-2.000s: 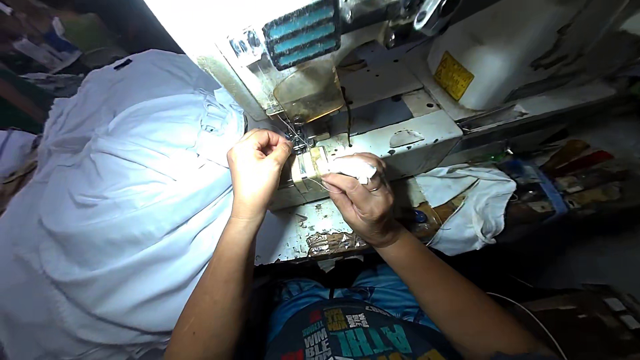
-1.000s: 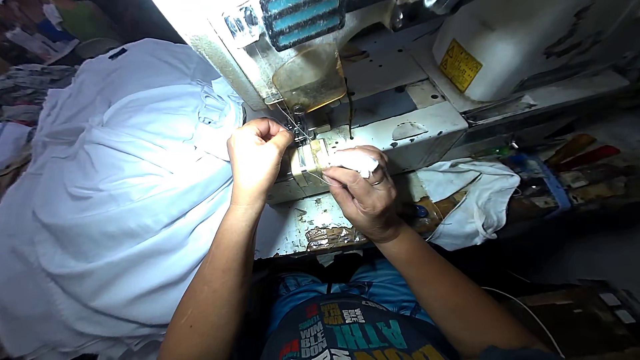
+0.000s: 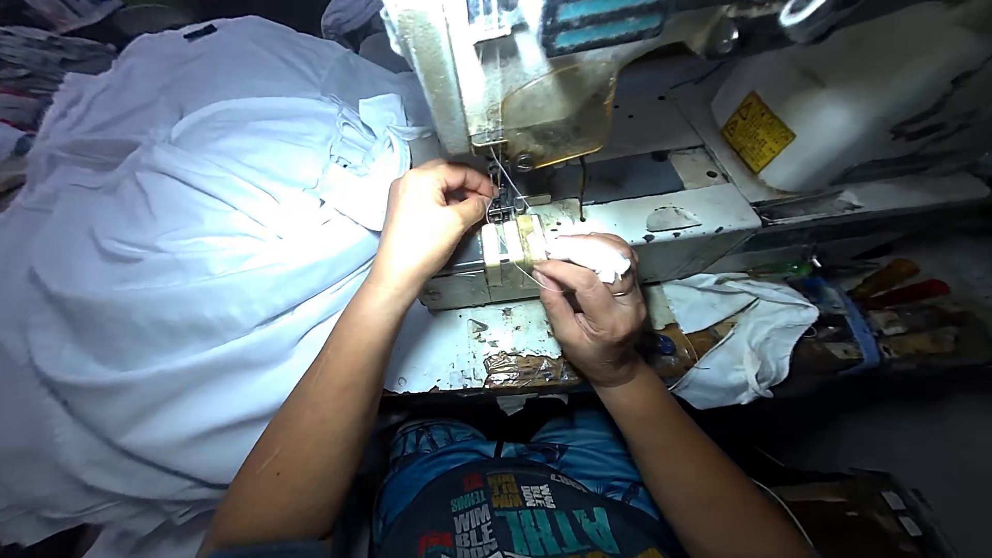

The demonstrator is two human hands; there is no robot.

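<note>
At the needle area of an industrial sewing machine (image 3: pixel 709 217), my left hand (image 3: pixel 434 213) has its thumb and index fingertips close together beside the presser foot (image 3: pixel 504 203). Whether thread is pinched between them is too small to tell. My right hand (image 3: pixel 593 306) pinches a thin white thread (image 3: pixel 529 273) between thumb and forefinger, just right of the taped guide block (image 3: pixel 515 240). A wrapped white scrap of cloth (image 3: pixel 597 254) covers a finger of that hand. White thread also runs down past the needle, under the yellowish clear guard (image 3: pixel 562 112).
A large heap of white fabric (image 3: pixel 194 256) lies left of the machine. To the right, a white cloth (image 3: pixel 744 333) hangs over the table edge, beside a tray area with screwdrivers (image 3: pixel 903 294). A worn table edge (image 3: pixel 535 370) is in front.
</note>
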